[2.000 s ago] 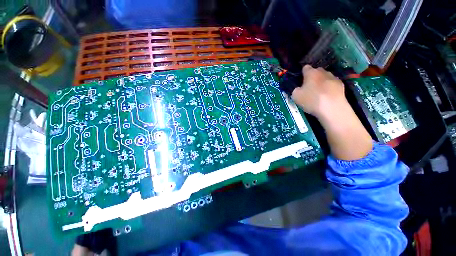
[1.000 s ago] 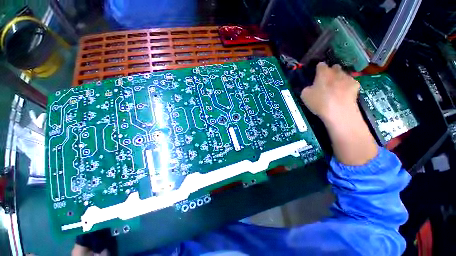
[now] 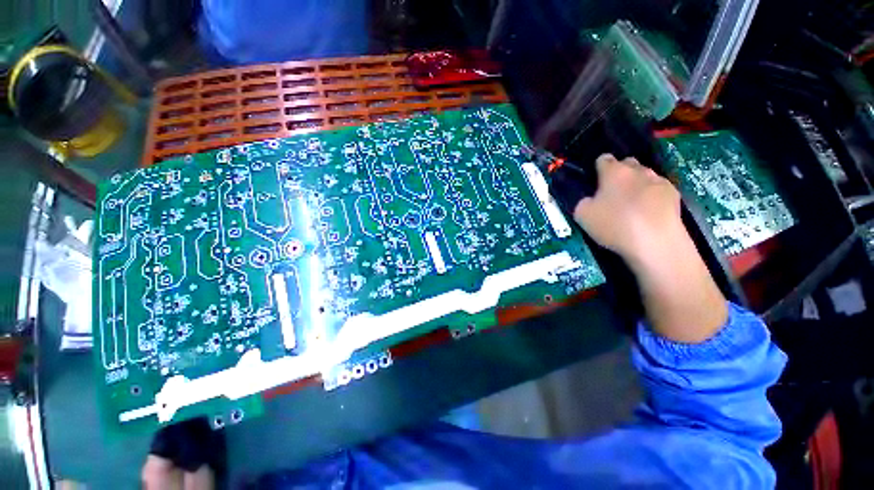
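Note:
A large green circuit board [image 3: 364, 239] with white traces and a wide pale strip along its near edge lies over an orange-brown slotted fixture [image 3: 287, 96]. My right hand [image 3: 632, 206] is closed around the black handles of small cutters [image 3: 561, 167], orange-red near the pivot. Their metal jaws are at the board's far right corner; whether they touch it I cannot tell. My left hand [image 3: 182, 464], with black coverings on it, is at the near left edge of the board, cut off by the bottom of the picture. Whether it grips the board I cannot tell.
A dark red object [image 3: 450, 68] lies on the fixture's far right corner. White gloves [image 3: 72, 278] lie at the left, with a yellow-rimmed black cylinder [image 3: 62, 91] beyond. More green boards [image 3: 733, 187] and a metal-framed panel [image 3: 721, 53] stand at the right. Blue cloth shows at the top.
My right hand has moved a little nearer, and the cutters' jaws are now lower beside the board's right edge. The board's near edge has shifted slightly up in the view. More of my left hand shows.

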